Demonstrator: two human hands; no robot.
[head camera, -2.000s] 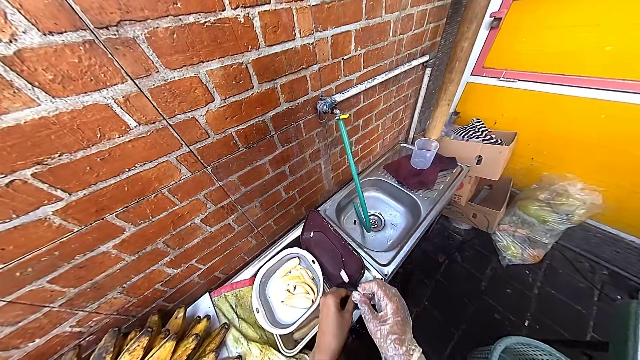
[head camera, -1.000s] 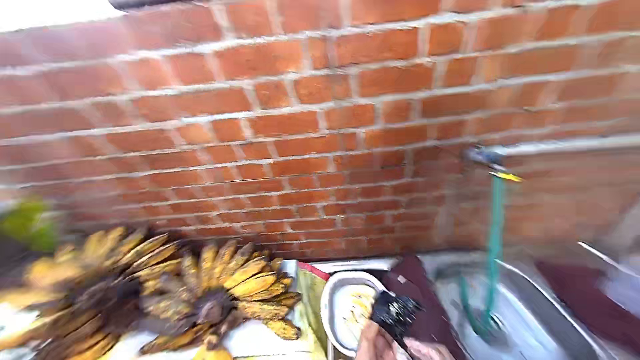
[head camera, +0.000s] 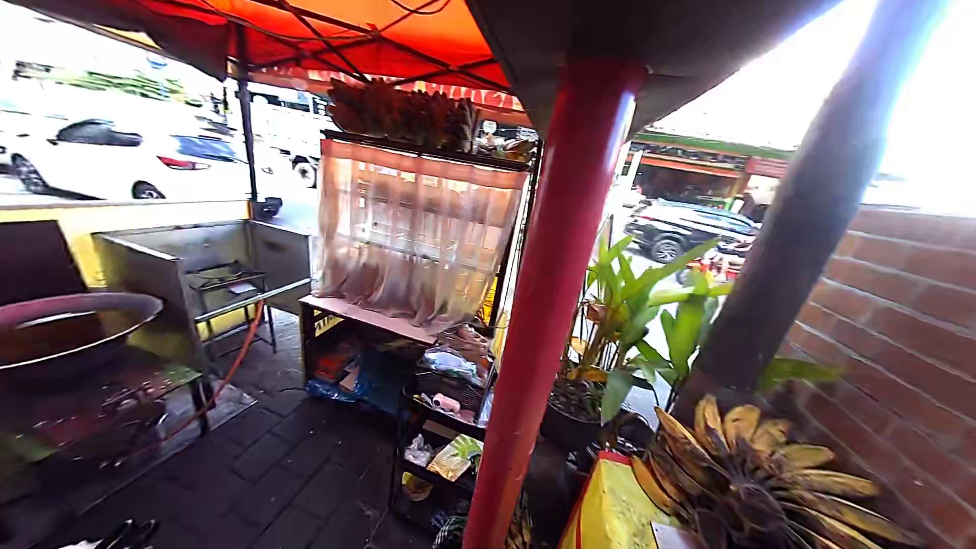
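Observation:
Neither my left hand nor my right hand shows in the head view now, so what they hold cannot be seen. A large bunch of ripe plantains or bananas (head camera: 762, 488), yellow with dark patches, lies at the lower right. It rests beside a yellow sack or cloth with a red edge (head camera: 614, 503). The basin of peeled fruit, the sink and the dark cloth are out of view.
A red post (head camera: 560, 267) stands in the middle. Behind it are a curtained display case (head camera: 419, 229), a black shelf rack (head camera: 438, 442) and potted plants (head camera: 648, 328). At left is a big round pan (head camera: 76, 320); a brick wall (head camera: 900, 343) and dark trunk (head camera: 793, 213) are at right.
The view has swung far left, from the sink and brick wall to the stall and street. My hands, in view earlier at the basin, have left the frame.

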